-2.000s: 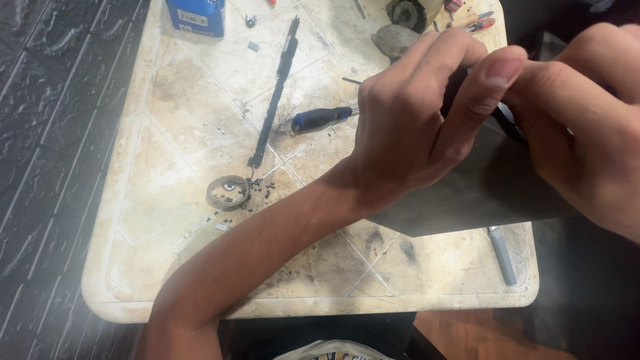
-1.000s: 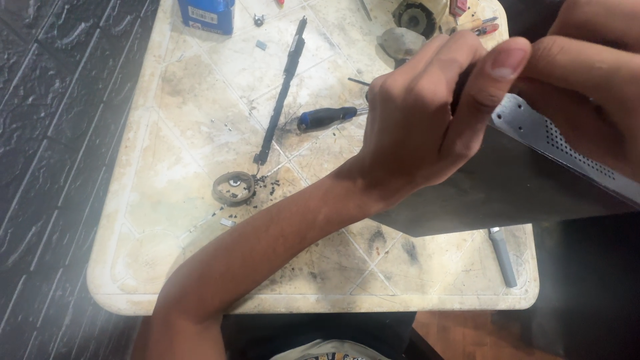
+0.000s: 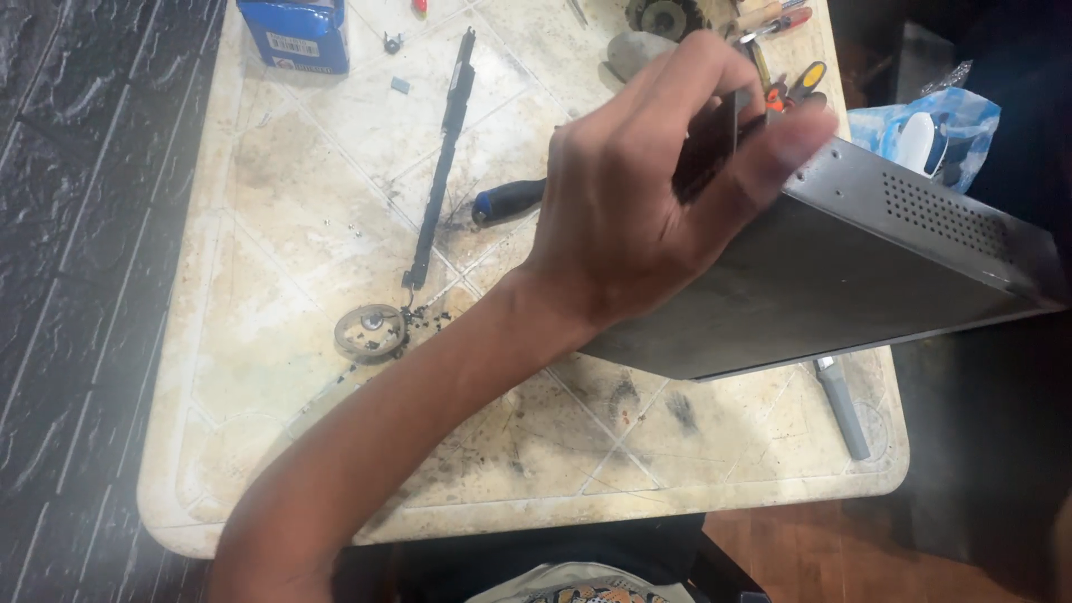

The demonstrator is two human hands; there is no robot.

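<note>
My left hand (image 3: 645, 176) grips the upper left corner of a grey sheet-metal case (image 3: 754, 293), thumb on the near side and fingers curled over the edge. The case is tilted above the right part of the table, and its narrow side bears a patch of round vent holes. Just left of the hand, a screwdriver with a black and blue handle (image 3: 509, 201) lies on the table, its shaft hidden. A long black plastic strip (image 3: 442, 159) lies further left. My right hand is out of the frame.
On the stained table (image 3: 276, 469) lie a round ring-shaped dish (image 3: 371, 332) amid dark crumbs, a blue box (image 3: 295, 33), a grey-handled tool (image 3: 844, 410), a dark round part (image 3: 666, 17) and several hand tools at the back right. A blue and white bag (image 3: 963, 126) stands beyond the right edge.
My right hand, near the left one in both earlier frames, has left the view. The perforated side of the case and the bag behind it now show. The left hand still holds the case.
</note>
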